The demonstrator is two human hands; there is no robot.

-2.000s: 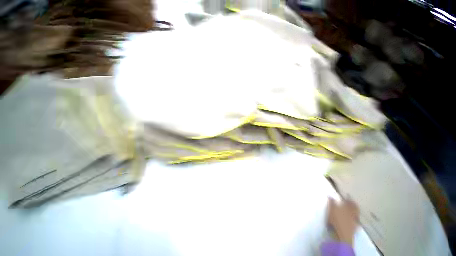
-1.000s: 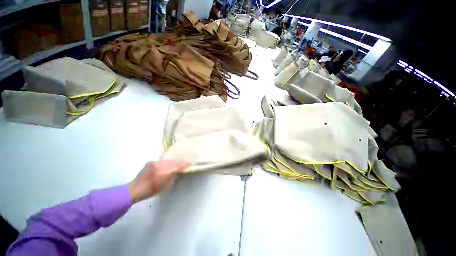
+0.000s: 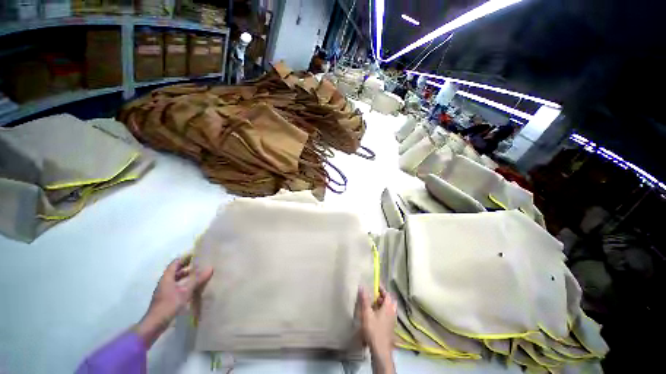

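Observation:
A beige bag body (image 3: 285, 274) with yellow side edges lies before me, its panel facing up and slightly blurred. My left hand (image 3: 175, 292) grips its left side edge, with thumb and fingers at the yellow piping. My right hand (image 3: 377, 318) holds its right side edge. Another beige piece shows behind its far edge. To the right, touching or nearly touching it, is a layered pile of beige bag bodies (image 3: 485, 274) with yellow edges and two small dark dots on the top panel.
A white table (image 3: 95, 274) runs away from me. More beige bodies (image 3: 87, 157) lie at the left. A heap of brown bags (image 3: 219, 135) with looped straps lies behind. Rows of beige bodies stand back right. Shelves with cartons (image 3: 150, 55) and a person (image 3: 239, 55) are at the far left.
My right hand has come into view on the right edge. The bag body, folded low before, now shows a broad panel. My left hand has moved to its left side. The view has tilted up.

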